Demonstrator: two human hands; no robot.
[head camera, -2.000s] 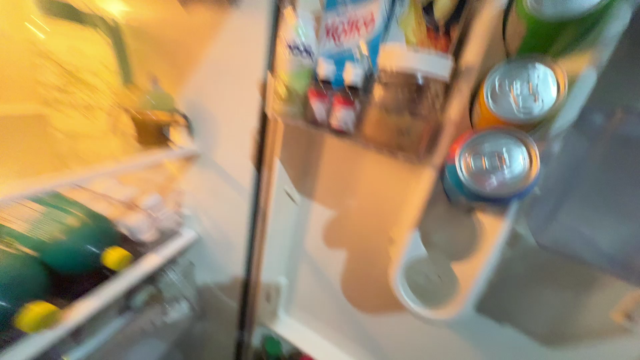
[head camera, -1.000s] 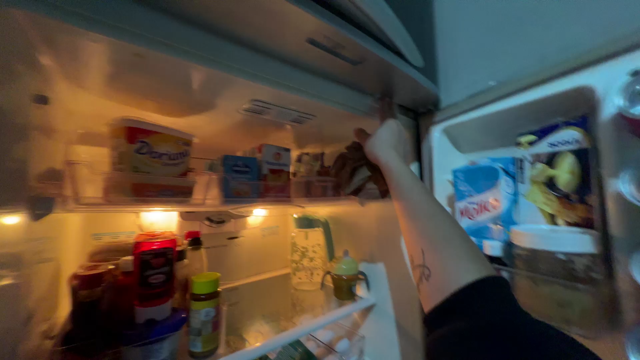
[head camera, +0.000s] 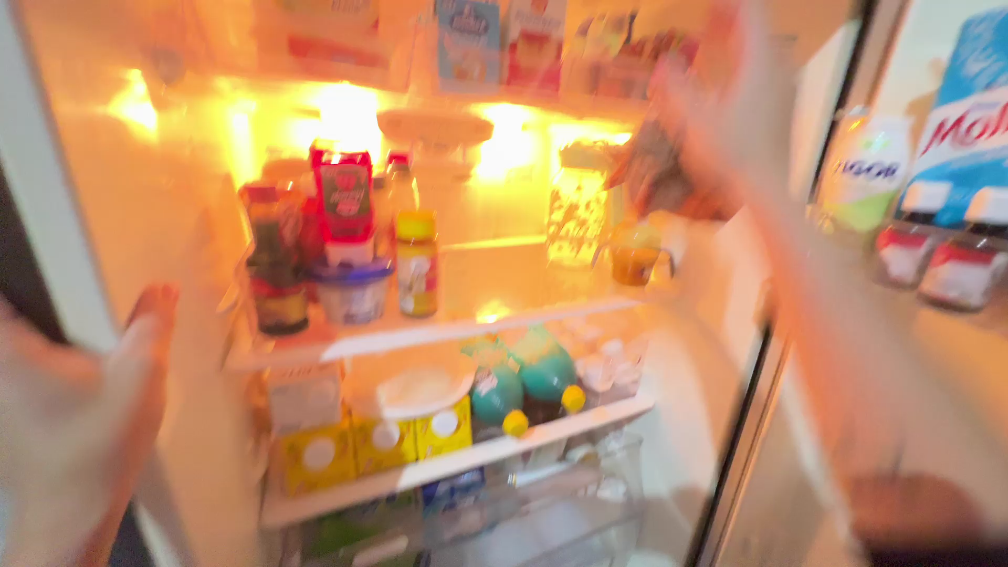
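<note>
My right hand, blurred, is raised at the upper right inside an open fridge. It appears closed on a dark brown packet, which hangs beside a patterned container and above a small two-handled cup. What the packet holds cannot be told. My left hand is at the left edge by the fridge's side, thumb raised apart, with nothing seen in it. Sauce bottles, a red one among them, a yellow-capped jar and a blue-lidded tub stand on the upper shelf.
Cartons, one of them blue, fill the top compartment. On the lower shelf are yellow boxes, a white plate and teal bottles with yellow caps. Clear drawers sit below. The door at right holds small bottles.
My right hand, at the top compartment one second ago, is now lower against the shelves, with the dark packet hanging below it. My left hand has come into view. The view has tilted down.
</note>
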